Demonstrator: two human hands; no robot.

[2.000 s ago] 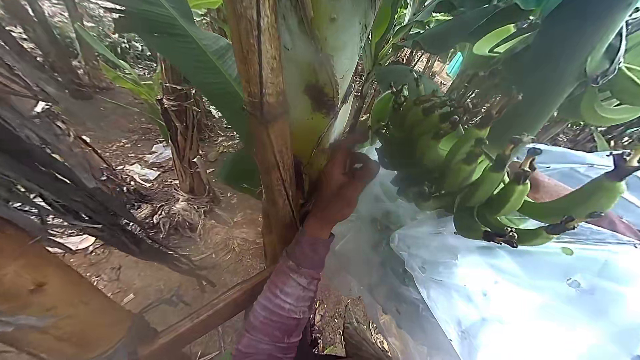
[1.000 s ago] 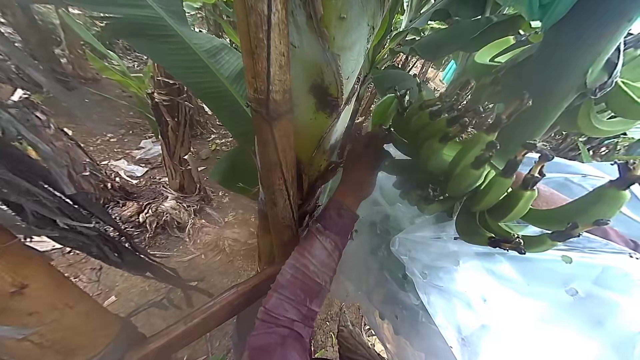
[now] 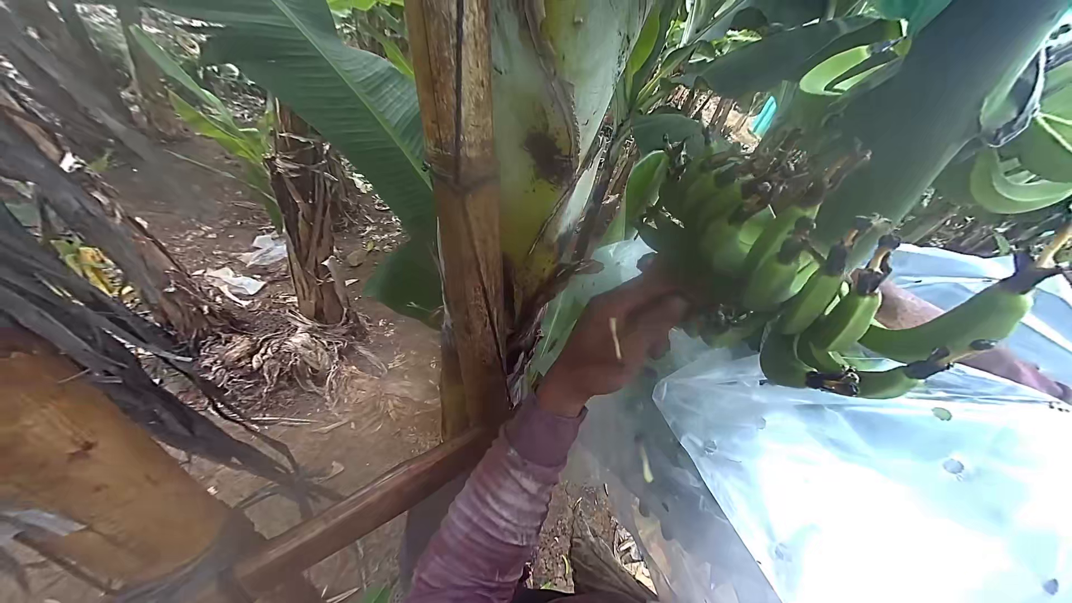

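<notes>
My left hand (image 3: 615,335), in a purple sleeve, reaches to the lower left side of a bunch of green bananas (image 3: 779,268). Its fingertips pass behind or under the fruit, where plastic film also lies, so what they grip is hidden. A perforated clear plastic bag (image 3: 871,469) hangs open below the bunch. Behind the lower bananas my right hand (image 3: 909,310) shows only in part, by the wrist and forearm, with the plastic around it; its fingers are hidden.
A bamboo pole (image 3: 461,193) stands upright against a banana pseudostem (image 3: 544,151) left of the bunch. A slanting wooden pole (image 3: 377,502) crosses low. Dry leaves (image 3: 109,335) hang at left. A thick green stalk (image 3: 913,109) slants above the bunch.
My left hand has moved from beside the pseudostem to the right, up to the bunch and the plastic near it. The right forearm stays behind the bananas.
</notes>
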